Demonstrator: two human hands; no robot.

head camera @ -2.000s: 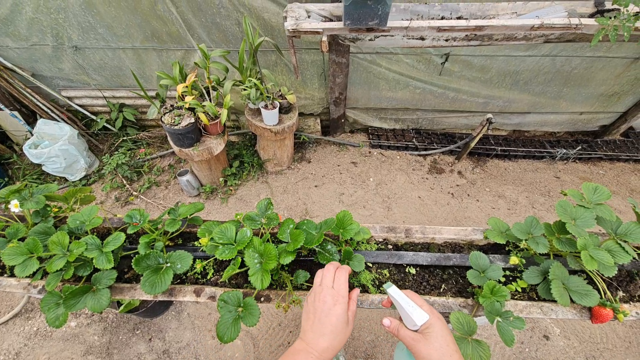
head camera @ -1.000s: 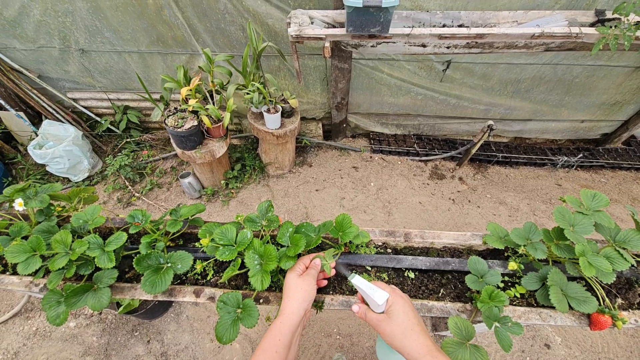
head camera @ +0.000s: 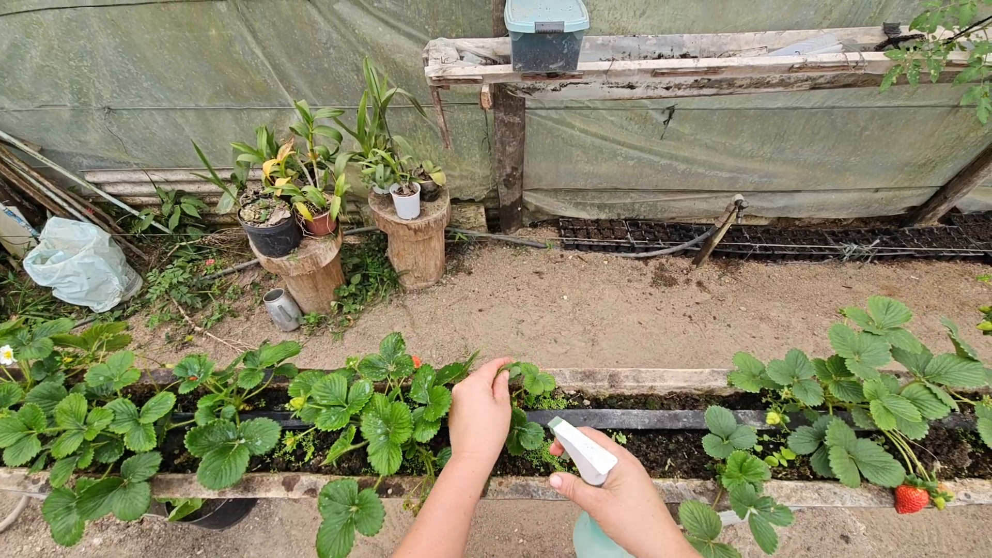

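My left hand (head camera: 480,411) reaches into the strawberry plant (head camera: 387,422) at the middle of the planting bed, its fingertips pinched at a leaf or stem by the bed's far side. What exactly they pinch is partly hidden by the fingers. Just right of it, my right hand (head camera: 620,496) is closed around a spray bottle with a white trigger head (head camera: 585,452) and a pale green body (head camera: 595,539). The nozzle points up and left, toward the plant. A black irrigation strip (head camera: 643,419) runs along the soil behind the hands.
Wooden boards (head camera: 643,379) edge the bed. A strawberry plant (head camera: 872,387) with a red strawberry (head camera: 911,498) grows at right. Beyond the sandy path stand potted plants on log stumps (head camera: 418,240), a metal cup (head camera: 282,309), a plastic bag (head camera: 82,264) and a lidded bin (head camera: 546,35) on a raised wooden trough.
My left hand has moved from in front of the nozzle up to the plant's far leaves. The spray bottle, still in my right hand, now sits a little apart from the left hand.
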